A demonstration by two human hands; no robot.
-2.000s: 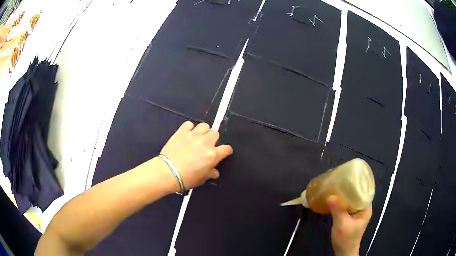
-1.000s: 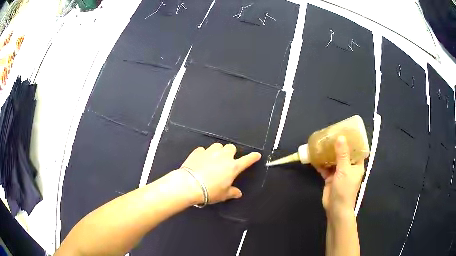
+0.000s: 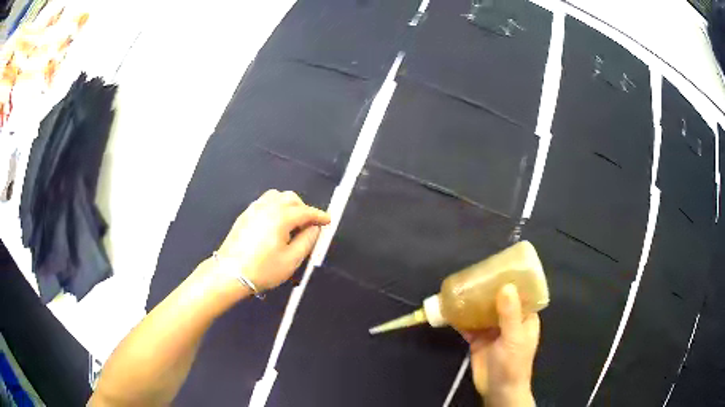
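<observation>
My right hand (image 3: 502, 342) holds a squeeze bottle (image 3: 493, 290) with amber-yellow contents, tilted with its pale pointed nozzle (image 3: 397, 323) aimed left, over the black pieces. My left hand (image 3: 274, 238) is low over the edge of a column, its fingertips bunched by the white gap between two columns; whether it pinches an edge cannot be told. The black cut pieces (image 3: 457, 151) lie overlapping in long columns, with thin step lines across them and small pale marks at the top. The black surface beneath the bottle and my right hand is hidden.
A fanned stack of loose black pieces (image 3: 67, 183) lies at left on the white table covering (image 3: 171, 103). Orange-and-white pieces (image 3: 36, 56) are at the far left. More black columns (image 3: 608, 159) stretch to the right. A dark thing shows at the top right corner.
Since a second ago the view has shifted, so the columns sit further right. My left hand has moved left to the white gap. The bottle has moved down and left, away from the column's right edge.
</observation>
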